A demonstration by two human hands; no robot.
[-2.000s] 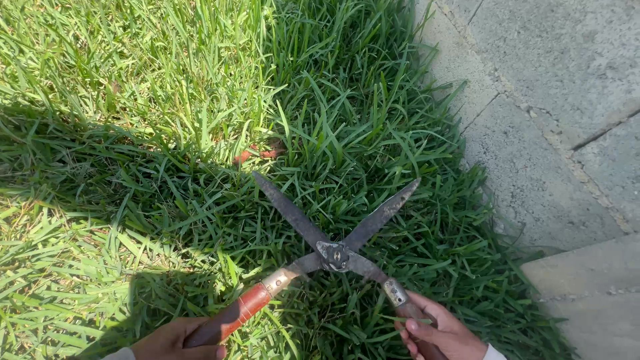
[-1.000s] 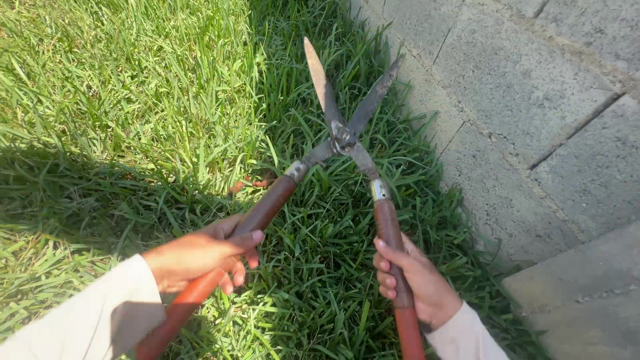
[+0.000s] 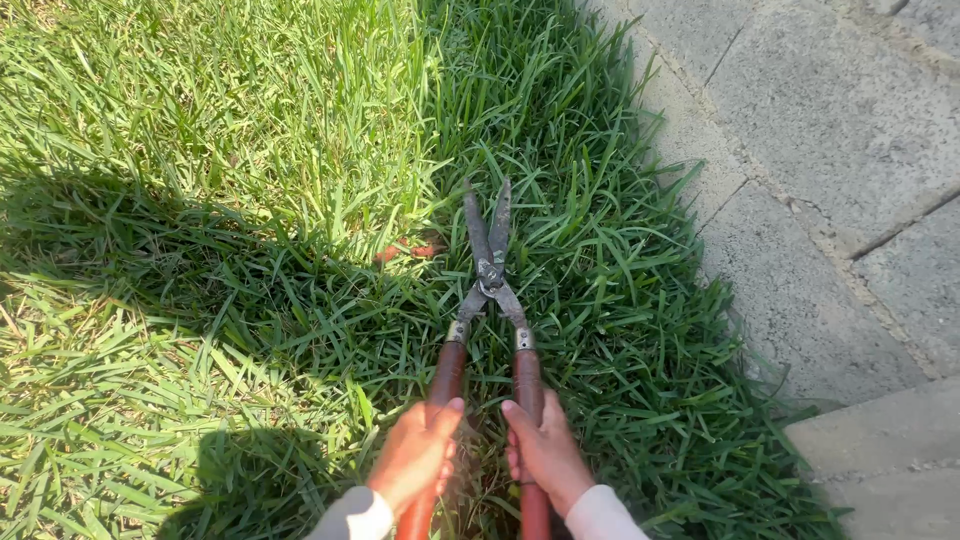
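Note:
A pair of hedge shears (image 3: 491, 276) points away from me over the grass (image 3: 615, 300), its dark metal blades parted in a narrow V. My left hand (image 3: 420, 450) is wrapped around the left red-brown handle, and my right hand (image 3: 547, 448) grips the right one. Both handles run nearly parallel, with a small gap between my hands. Long green blades of grass surround the metal blades, and the tips lie among or just above them; which of the two I cannot tell.
A grey concrete block wall (image 3: 795, 225) borders the grass on the right, with another block section (image 3: 885, 442) at lower right. A reddish object (image 3: 409, 251), partly hidden, lies in the grass left of the shears. Shadows cross the lawn at left.
My hands have come close together from wide apart, and the shear blades have narrowed from a wider spread. The shears, raised a second ago, are lower over the grass.

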